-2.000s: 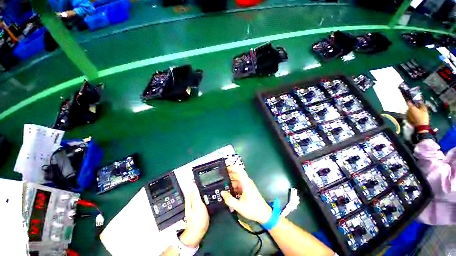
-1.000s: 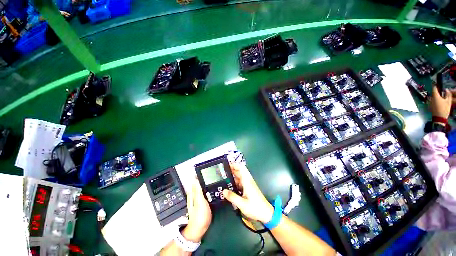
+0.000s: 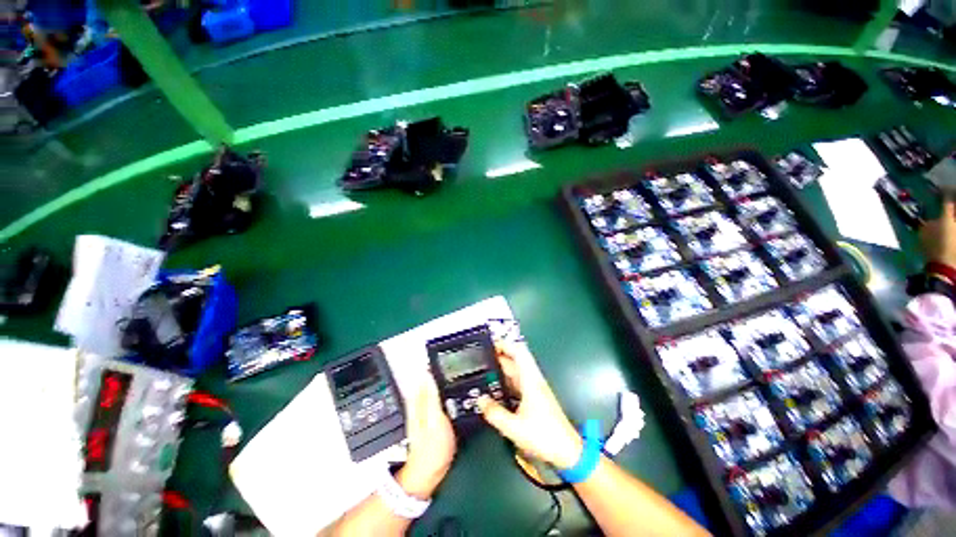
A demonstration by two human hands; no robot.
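Observation:
A black handheld device (image 3: 466, 362) with a lit screen above a keypad is held between both hands over white paper. My left hand (image 3: 427, 435) grips its left edge. My right hand (image 3: 529, 414) holds its right side, the thumb on the keypad. A second black device (image 3: 366, 402) lies on the white paper (image 3: 283, 446) to the left, its screen dark. A thin cable (image 3: 537, 477) runs below my right hand. A small pale and dark item shows behind my right fingers; I cannot tell what it is. A blue band is on my right wrist, a white one on my left.
A black compartment tray (image 3: 650, 334) of circuit boards stands right. Left are a single circuit board (image 3: 270, 344), a blue bin (image 3: 217, 320) and a power supply (image 3: 131, 430) with red digits. Several open black housings (image 3: 407, 155) line the far side. Another person's arm (image 3: 933, 336) is at far right.
The whole view has shifted, so the bench things appear further right. Both hands still hold the device, the right thumb on its keypad. The other person's hand is now nearly out of the picture.

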